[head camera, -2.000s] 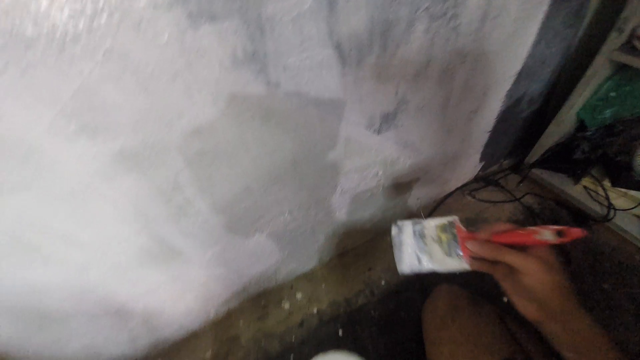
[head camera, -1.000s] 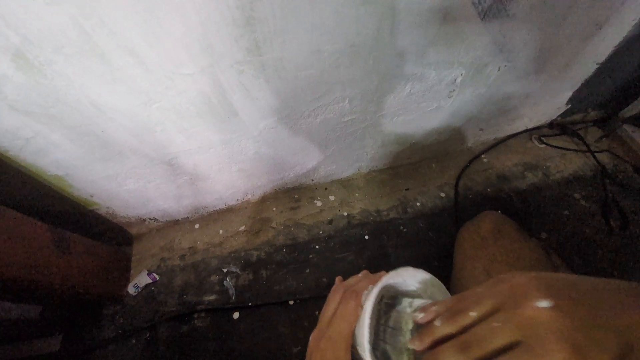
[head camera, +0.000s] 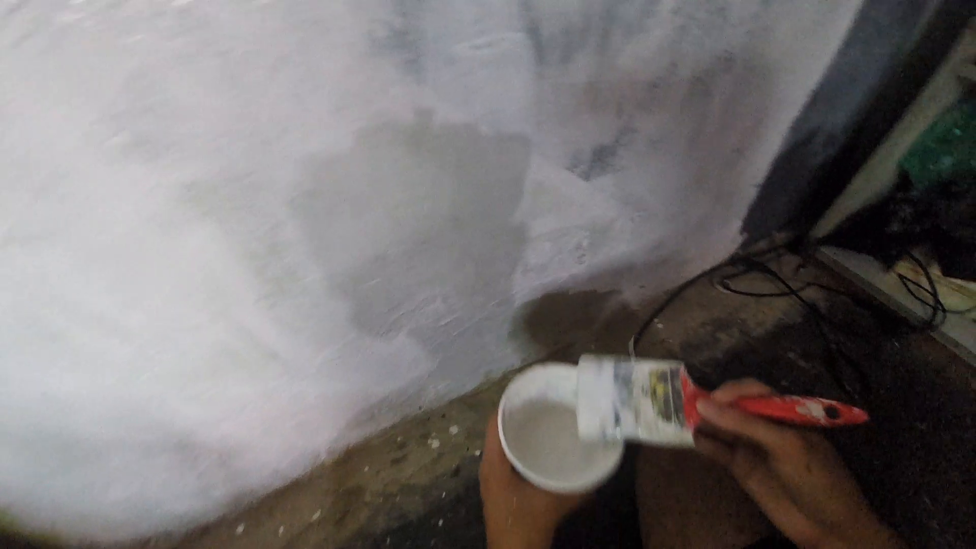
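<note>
My left hand (head camera: 518, 488) is wrapped around a white tub (head camera: 560, 479) with whitish paint (head camera: 545, 435) inside. A flat paintbrush (head camera: 663, 400) with a red handle is gripped in my right hand (head camera: 770, 450); its white, paint-covered bristles overlap the tub's right rim in the view. Whether the bristles touch the rim, I cannot tell. Behind both stands a wall (head camera: 229, 229) coated in uneven white, with a greyer patch at its middle and a dark brownish patch low down, just above the tub.
Black cables (head camera: 762, 282) lie looped on the floor by the wall's right corner. A dark upright frame (head camera: 823, 130) borders the wall there, with green material (head camera: 942, 145) beyond it. Paint spots dot the brownish ledge (head camera: 396, 457) along the wall's foot. My bare knee is below the brush.
One second ago my right hand was over the tub's mouth; now it is to the right, with the whole brush showing. The view has swung to the right since then.
</note>
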